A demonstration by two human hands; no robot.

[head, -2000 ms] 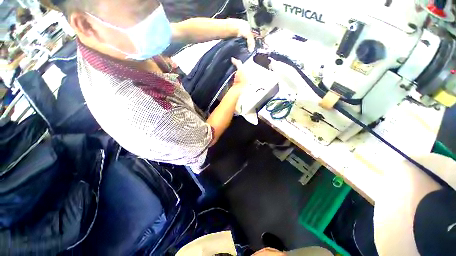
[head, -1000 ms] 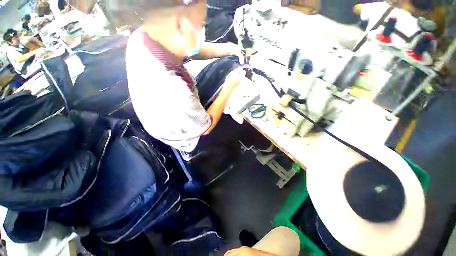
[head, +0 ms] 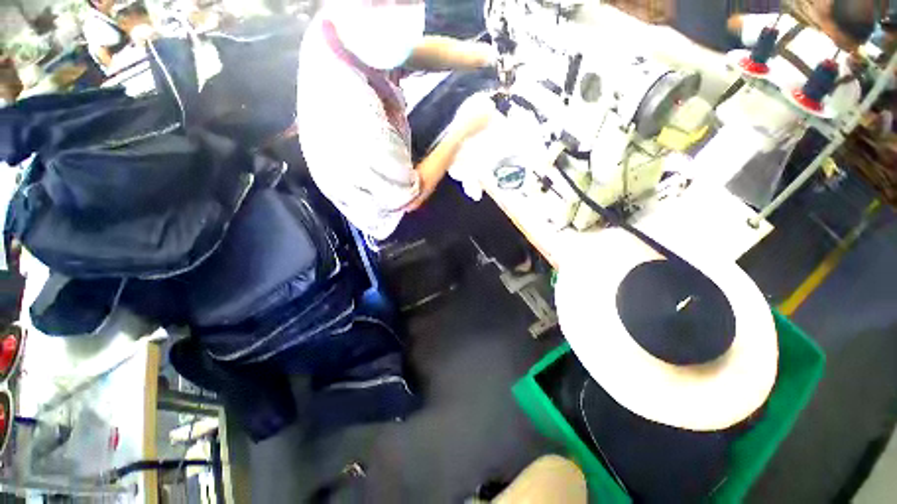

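Observation:
Neither of my hands can be made out. A beige rounded piece, perhaps a panel, is cut off by the bottom edge; what holds it is hidden. Nearest ahead, a green crate holds dark fabric pieces with a pale edge line. A large pale disc with a black round centre stands over the crate. A black strip runs from the disc to the white sewing machine.
A masked worker sits at the machine table, hands by the needle area. Dark padded covers with pale edging are piled on the left. A metal-framed table stands lower left. Thread cones and a yellow floor line are at right.
The view has swung right and down. The worker and machine sit higher; disc and crate show more fully. Skin seen at the bottom edge earlier is no longer clear beside the beige piece.

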